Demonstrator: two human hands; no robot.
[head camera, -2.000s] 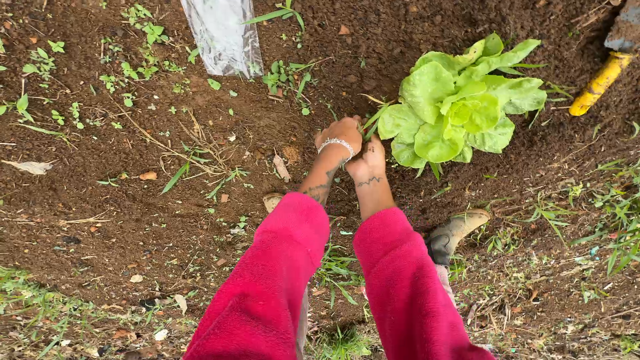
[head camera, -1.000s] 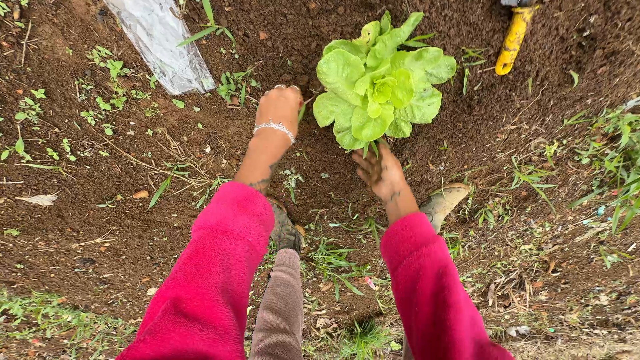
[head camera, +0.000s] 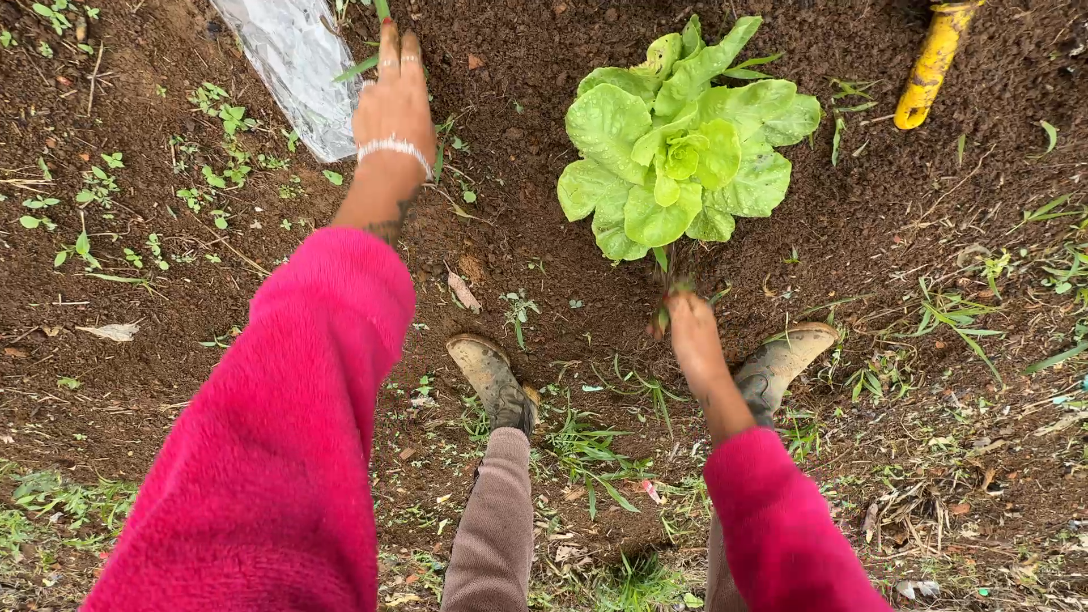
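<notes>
A light green lettuce plant (head camera: 680, 153) with wet leaves stands in brown soil, right of centre. My left hand (head camera: 395, 106), wearing a white beaded bracelet, reaches to the top of the view beside a clear plastic bag (head camera: 297, 72); its fingers are extended near a green grass blade, and whether they hold it cannot be told. Just below the lettuce, my right hand (head camera: 693, 327) is closed on a small blurred bunch of weeds (head camera: 667, 310).
A yellow tool handle (head camera: 935, 64) lies at the upper right, its other end cut off. My two muddy boots (head camera: 493, 378) (head camera: 782, 365) stand on the soil below the lettuce. Small weeds (head camera: 98, 187) grow at the left, and grass tufts (head camera: 595, 450) between my legs.
My hands were together left of the lettuce, then parted. My left hand has moved up and left to beside the plastic bag. My right hand has come to just below the lettuce.
</notes>
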